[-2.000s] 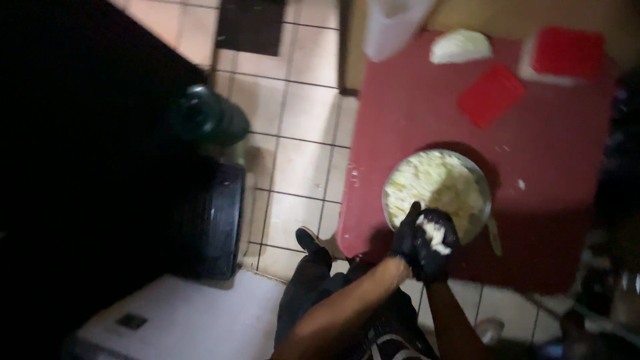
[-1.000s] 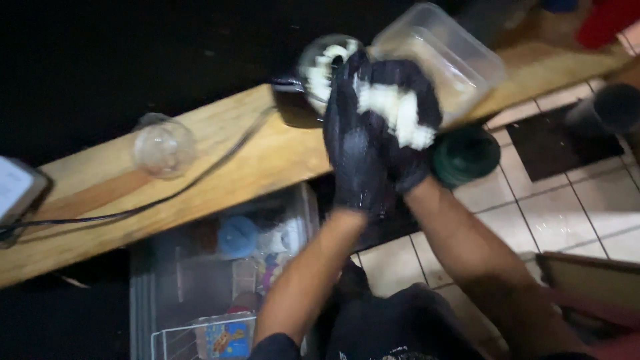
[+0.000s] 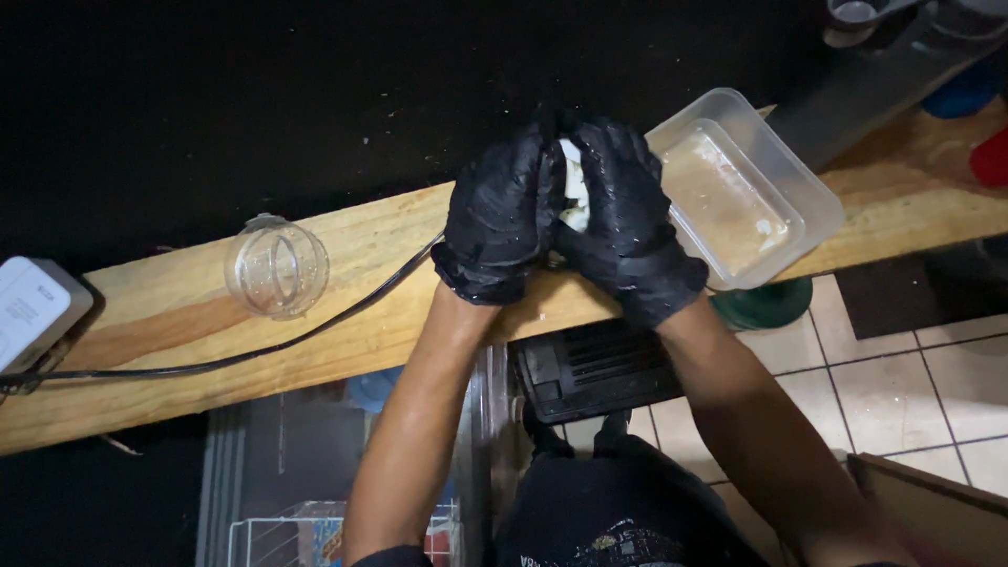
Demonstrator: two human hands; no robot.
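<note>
White chopped pieces point(image 3: 576, 189), which look like cut onion or cabbage, show between my two black-gloved hands. My left hand point(image 3: 504, 213) is cupped against them from the left, and my right hand point(image 3: 630, 209) closes on them from the right. Both hands are over a wooden plank shelf point(image 3: 378, 276); what lies right beneath them is mostly hidden. A rectangular clear plastic container point(image 3: 740, 193) with small white bits inside stands just right of my right hand. To the left of my hands a round clear plastic lid or cup point(image 3: 277, 268) rests on the plank.
A black cable point(image 3: 315, 331) runs along the plank from a white plug-in device point(image 3: 35, 311) to my hands. Below are a glass-topped freezer point(image 3: 268, 441) with a wire basket, a black crate point(image 3: 598, 366) and a green container point(image 3: 768, 303). A red object point(image 3: 992, 157) sits far right.
The view has swung from a red table with a bowl of chopped pieces to the wooden plank. My hands, more spread around the white pieces one second ago, have come together over them.
</note>
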